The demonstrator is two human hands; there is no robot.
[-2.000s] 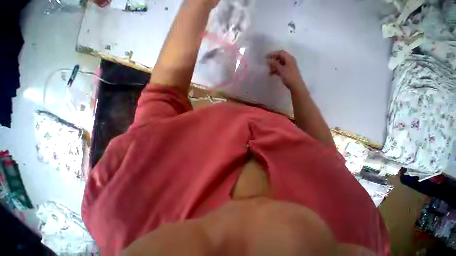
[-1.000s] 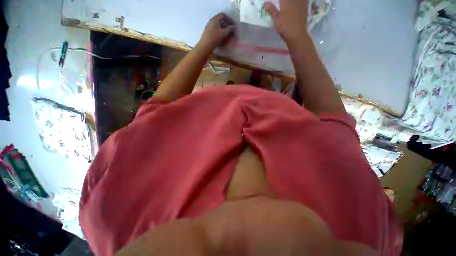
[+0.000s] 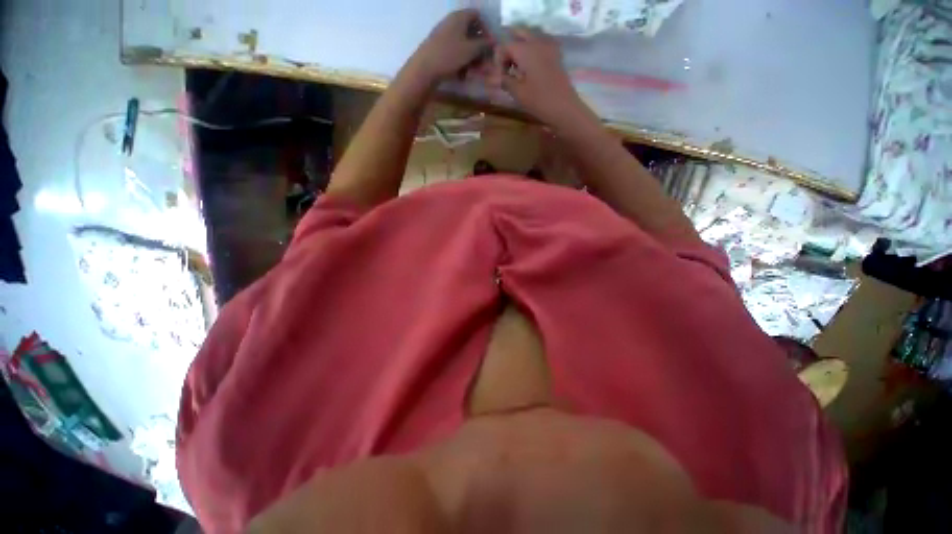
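Observation:
A clear polybag [image 3: 626,79] with a pinkish-red strip lies on the white table near its front edge. A floral garment [image 3: 595,13] lies at the top of the picture, cut off by its edge, just beyond the strip; it seems to be in the bag. My left hand [image 3: 457,44] and my right hand [image 3: 530,71] are close together at the bag's left end, fingers bent and pinching its edge. The fingertips are small and blurred.
A rumpled floral garment pile [image 3: 913,136] is at the right. The table's worn brown edge [image 3: 752,159] runs in front of me. At the left are a dark gap [image 3: 251,188], a cord with a dark tip [image 3: 129,125] and a floral packet [image 3: 141,287].
The bag came into view with the garment at its far part. My right hand has moved left off the garment to beside my left hand, at the bag's left end.

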